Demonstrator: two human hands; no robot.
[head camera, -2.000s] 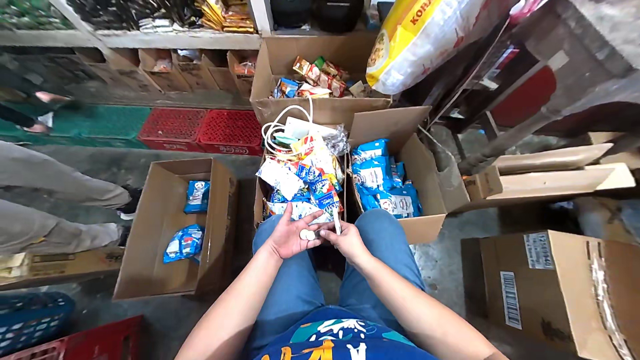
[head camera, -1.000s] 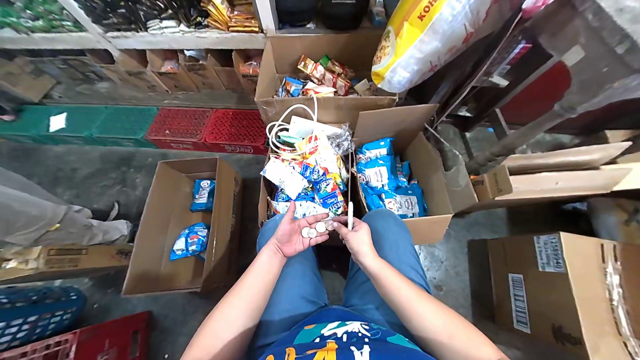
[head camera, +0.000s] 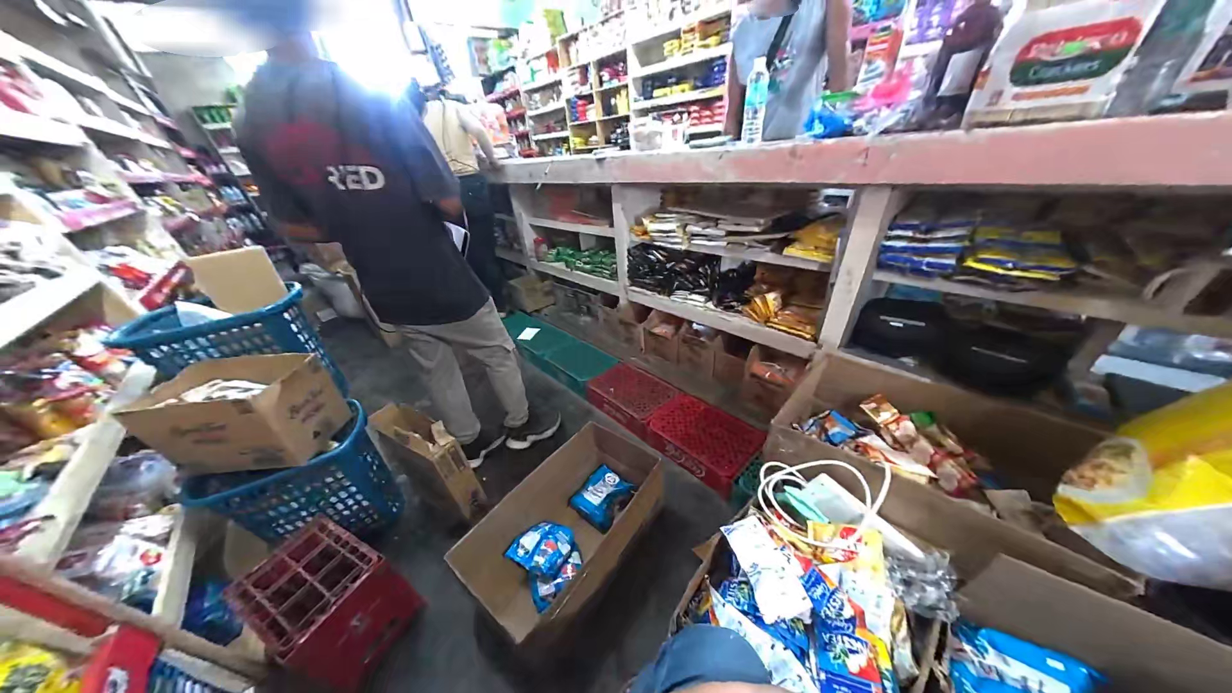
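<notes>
Neither of my hands shows in the head view; only my knee (head camera: 707, 658) in blue cloth is at the bottom edge. Beside it stands a cardboard box heaped with blue and yellow sachets (head camera: 845, 626). A white cable (head camera: 818, 467) lies coiled on top of that heap. Blue packets (head camera: 1025, 662) fill part of a box at the lower right. An open cardboard box (head camera: 602, 585) on the floor holds a few blue packets (head camera: 542, 549). Behind the heap, another box contains mixed red and orange packets (head camera: 924, 445).
A person in a dark shirt (head camera: 371, 192) stands ahead on the left. Blue plastic baskets (head camera: 289, 496) and a red crate (head camera: 322, 597) are at left. Red crates (head camera: 707, 433) line the foot of the shelves under a long counter (head camera: 866, 154). A yellow plastic bag (head camera: 1165, 481) bulges at right.
The view has swung up and to the left. Both hands, seen earlier over my lap with coins on the left palm, are out of frame.
</notes>
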